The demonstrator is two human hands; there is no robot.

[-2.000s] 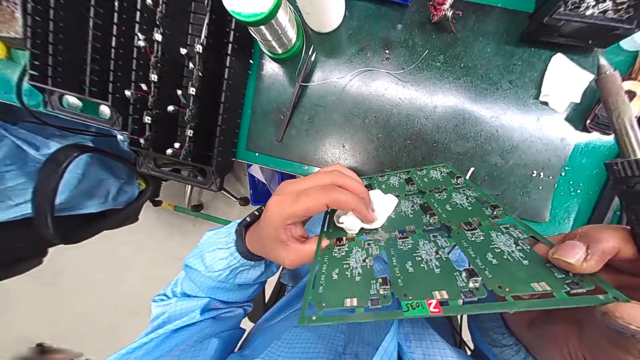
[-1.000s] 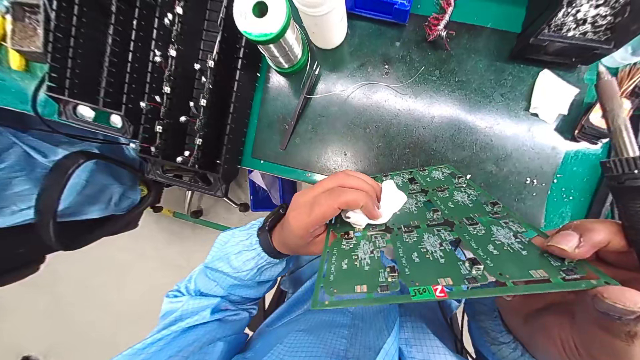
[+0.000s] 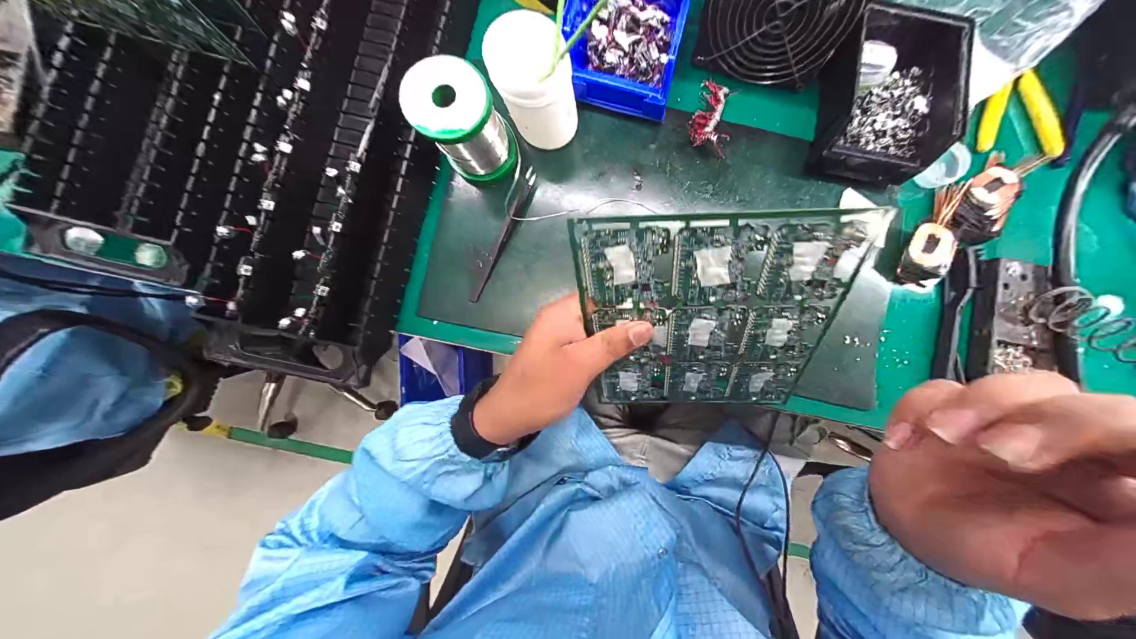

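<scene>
My left hand [image 3: 555, 368] grips the left edge of a green circuit board panel [image 3: 741, 311], its thumb lying over the near face. Several white patches are on the face of the panel, which is held up over the front of the dark green mat [image 3: 453, 284]. My right hand [image 3: 1003, 479] is raised at the lower right, off the panel, with its fingers partly curled and nothing seen in it. Tweezers [image 3: 504, 235] lie on the mat to the left of the panel, near a spool of solder wire [image 3: 470, 133].
A white bottle [image 3: 537, 98], a blue parts bin [image 3: 626, 53] and a black bin of small metal parts [image 3: 892, 98] stand at the back. Yellow-handled pliers [image 3: 1021, 115] and copper coils [image 3: 927, 253] lie right. Black slotted racks [image 3: 293, 177] stand left; a blue bin [image 3: 444, 364] is below the table edge.
The panel now shows a different face, with white patches. My right hand has let go of it. The white wad earlier under my left fingers is no longer seen there. The view has shifted.
</scene>
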